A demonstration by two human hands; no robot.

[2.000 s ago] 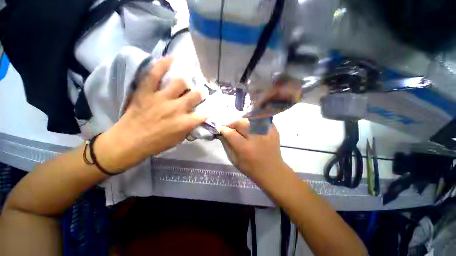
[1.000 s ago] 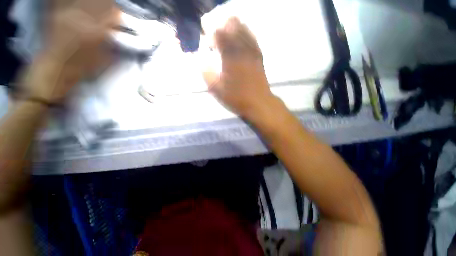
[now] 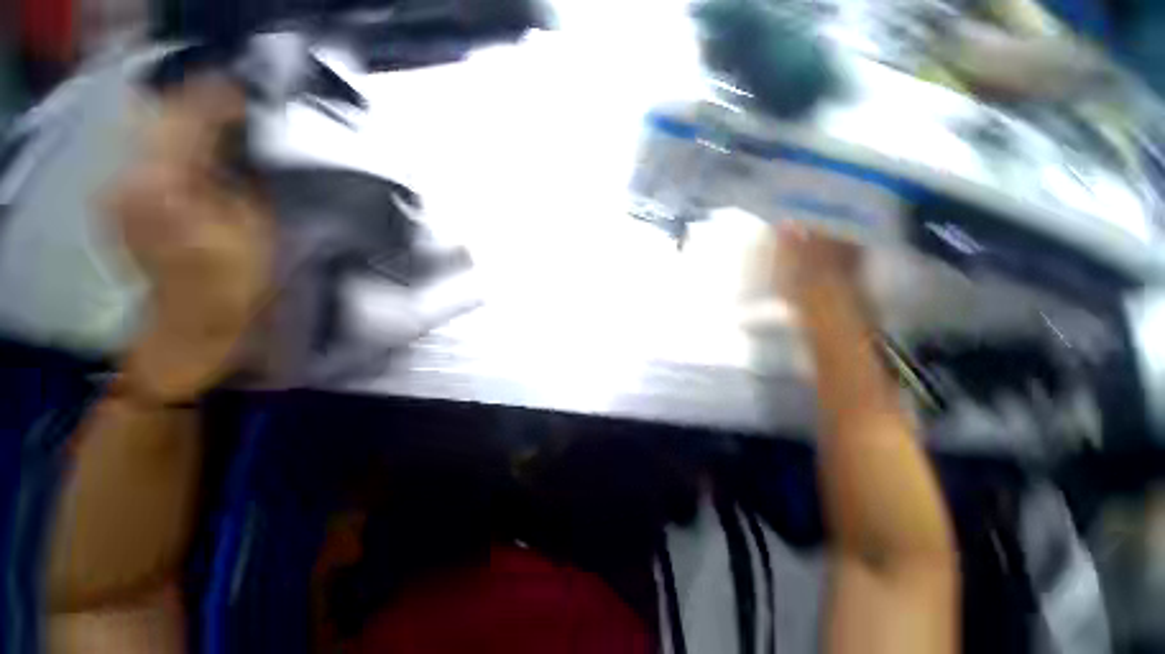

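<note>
The frame is strongly blurred. The black, grey and white garment [image 3: 339,243] lies bunched on the left part of the table. My left hand [image 3: 198,243] is at its left side, with the fingers curled against the cloth and seemingly gripping it. My right hand [image 3: 818,262] is at the right, just below the white machine head with a blue stripe [image 3: 830,185]. Its fingers are smeared and partly lost in glare, so whether it holds anything is unclear. The needle area is too bright and blurred to make out.
The grey front table edge [image 3: 575,390] crosses below the hands. Slim yellow-green snips [image 3: 910,373] lie right of my right wrist, near a blurred dark pile [image 3: 1003,371]. White cloth with black stripes [image 3: 735,562] hangs below the table. Blurred things stand behind the machine.
The camera view has swung, bringing more of the machine and background into view. My left hand remains at the garment on the left. My right hand has moved right, away from the bright needle area.
</note>
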